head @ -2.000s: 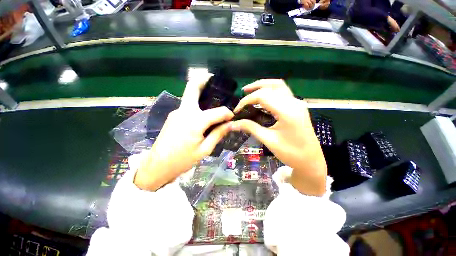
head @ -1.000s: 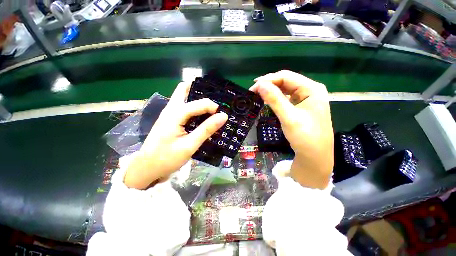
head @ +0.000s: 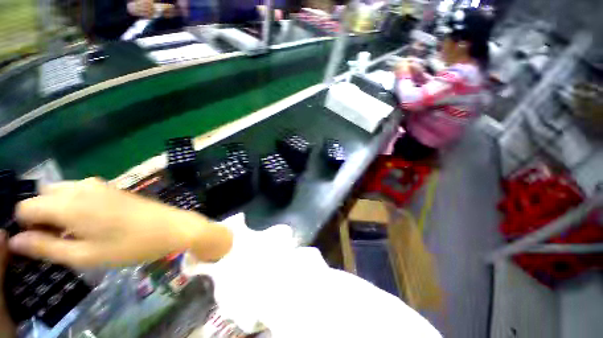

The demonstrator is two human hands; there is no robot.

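Observation:
A fanned stack of black keypads (head: 46, 287) with white digits is at the left edge, partly cut off. Only a sliver of my left hand (head: 5, 290) shows there, against the stack, which it holds. My right hand (head: 99, 224) reaches in over the stack with its fingers bent at the keypads. Blur and the picture's edge hide whether it grips one. Several waiting keypad piles (head: 276, 173) stand on the dark bench right of my hands. Clear plastic (head: 109, 290) and printed mat lie below my right hand.
A long white box (head: 358, 105) lies on the bench beyond the piles. The green belt (head: 198, 99) runs behind. An open cardboard box (head: 370, 212) with dark items is below the bench edge. A person in pink (head: 443, 99) is at the right, near red stools (head: 539, 198).
The view has swung right and blurred. My hands and the keypads are now at the left edge, my left hand almost out of view. The person, cardboard box and red stools have come into clearer view.

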